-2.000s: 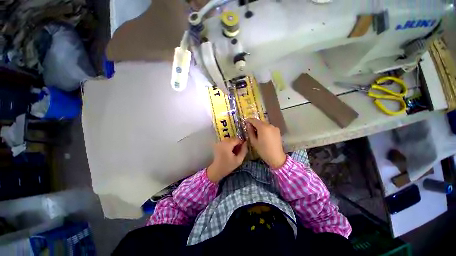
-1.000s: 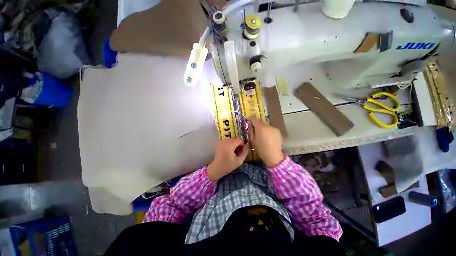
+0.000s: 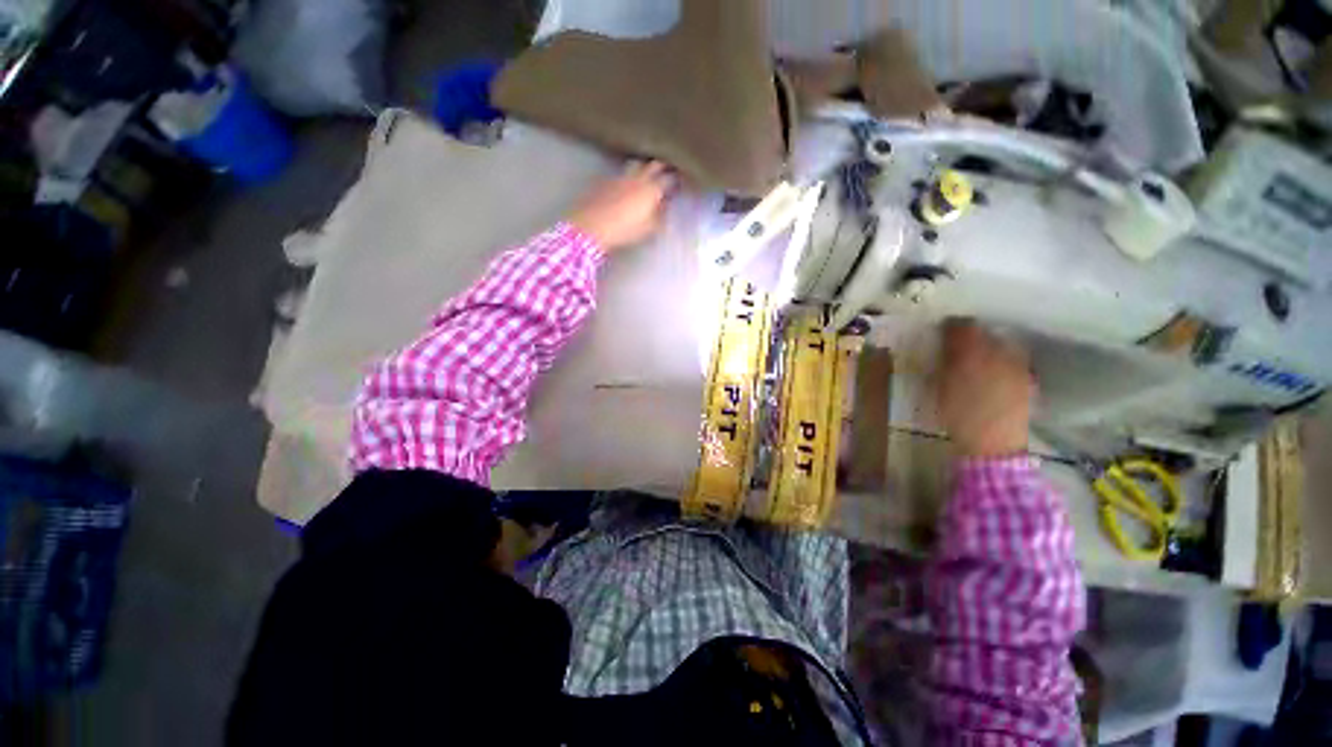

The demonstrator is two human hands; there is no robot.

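Observation:
My left hand (image 3: 628, 207) is at the lower edge of a large brown panel (image 3: 665, 91) at the back left; its fingertips meet the edge, but I cannot tell if they grip it. My right hand (image 3: 986, 387) is blurred, right of the needle area, over the machine bed; whether it holds anything is unclear. One narrow brown strip (image 3: 868, 416) lies right of the yellow tape (image 3: 802, 423). The second strip is not visible; my right hand covers that area. The presser foot area is small and blurred.
The white machine head (image 3: 1088, 277) spans the right. A bright lamp (image 3: 755, 234) hangs left of the needle. Yellow-handled scissors (image 3: 1137, 508) lie at the right of the bed. The pale table extension (image 3: 424, 277) is on the left. A blue bin (image 3: 234, 139) stands beyond it.
My hands have parted from in front of the needle. The left has moved up and left to the brown panel, the right to the right over the bed. The view has shifted and turned.

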